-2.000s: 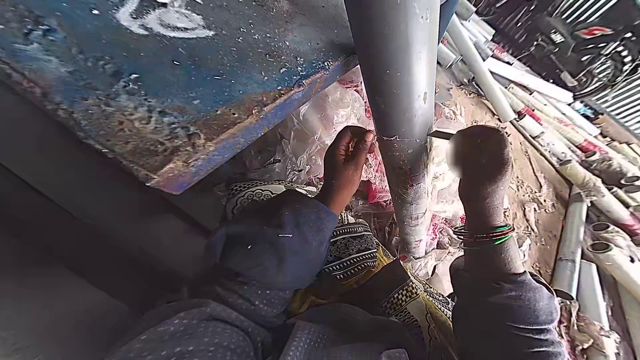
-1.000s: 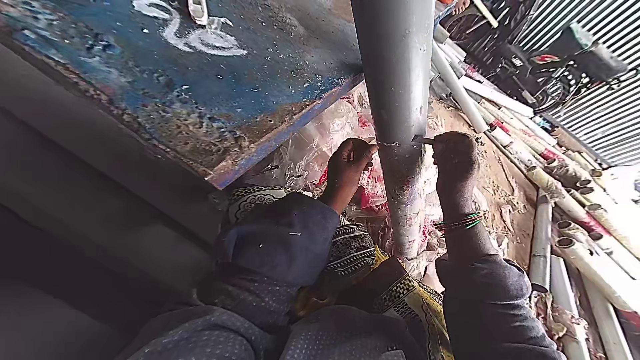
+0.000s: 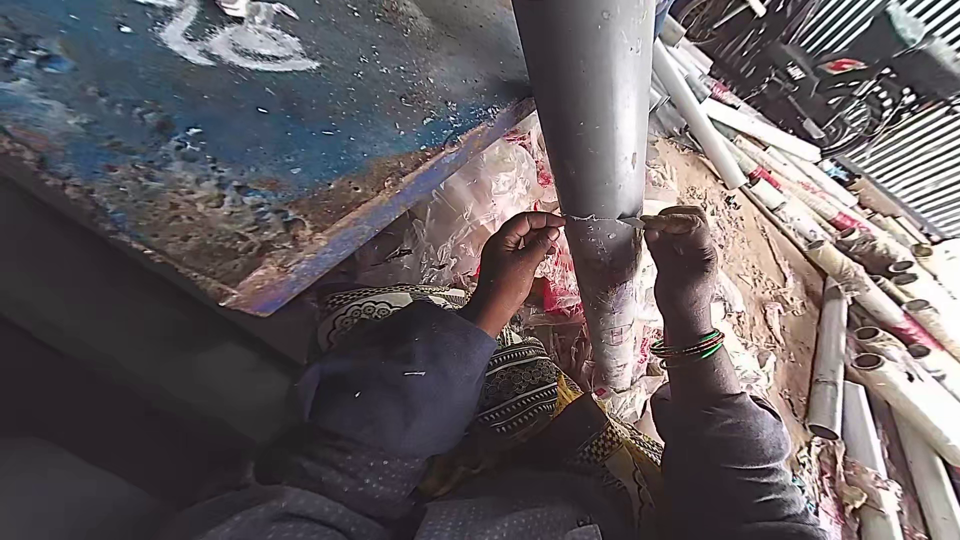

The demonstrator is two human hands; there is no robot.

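Note:
A grey plastic pipe stands upright in front of me, its lower part covered in scuffed, wrinkled film. At the pipe's left side, the thumb and forefinger of my left hand pinch the end of a thin whitish strand that crosses the front of the pipe. My right hand, with bangles at the wrist, grips a small blade. Its tip lies against the pipe's right edge, level with the strand. The blade's handle is mostly hidden in my fingers.
A worn blue-painted table with white marks is at left, its corner pointing toward me. Crumpled clear and red plastic film lies around the pipe's foot. Many pipes are piled at right, near a parked motorcycle and a corrugated sheet wall.
My right hand has moved left toward the pipe, and the blade, which stuck out beside it, now touches its edge. My left hand stays at the pipe's left side.

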